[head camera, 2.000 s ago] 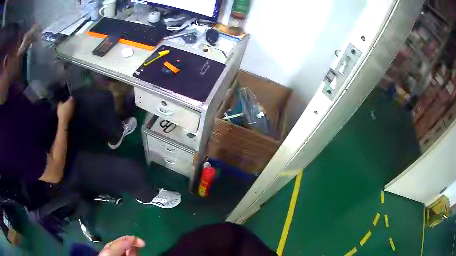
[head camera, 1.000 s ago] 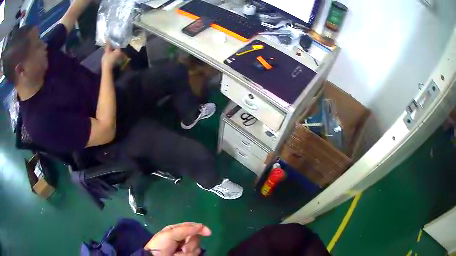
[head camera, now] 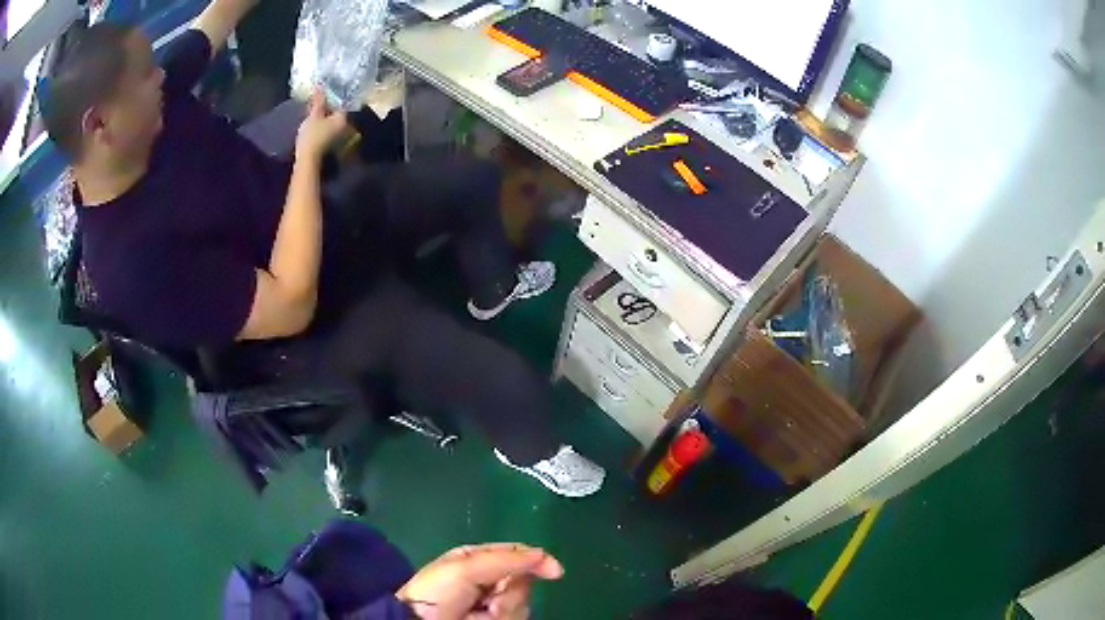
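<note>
My left hand (head camera: pixel 485 584) shows at the bottom edge, partly cut off, at the end of a dark blue sleeve. Its forefinger points right, the other fingers are loosely curled, and no object shows in it. My right hand is not in view. Ahead on the left, a seated person (head camera: pixel 182 218) in black holds up a crinkly clear poly bag (head camera: pixel 341 49) beside the desk; its contents are indistinct. The grey desk (head camera: pixel 485 91) holds a black and orange keyboard (head camera: pixel 594 63), a dark phone (head camera: pixel 528 75) and a black mat (head camera: pixel 727 218) with yellow and orange items.
An open cardboard box (head camera: pixel 776 394) with plastic-wrapped items stands right of the desk. A red bottle-like item (head camera: pixel 679 460) is on the floor. A white door frame (head camera: pixel 921 424) curves along the right. A small box (head camera: pixel 109 406) lies behind the person's chair.
The view has swung left, so the desk and seated person sit further right in the picture. The person's clear bag is now plainly seen, held up. My left hand shows further right.
</note>
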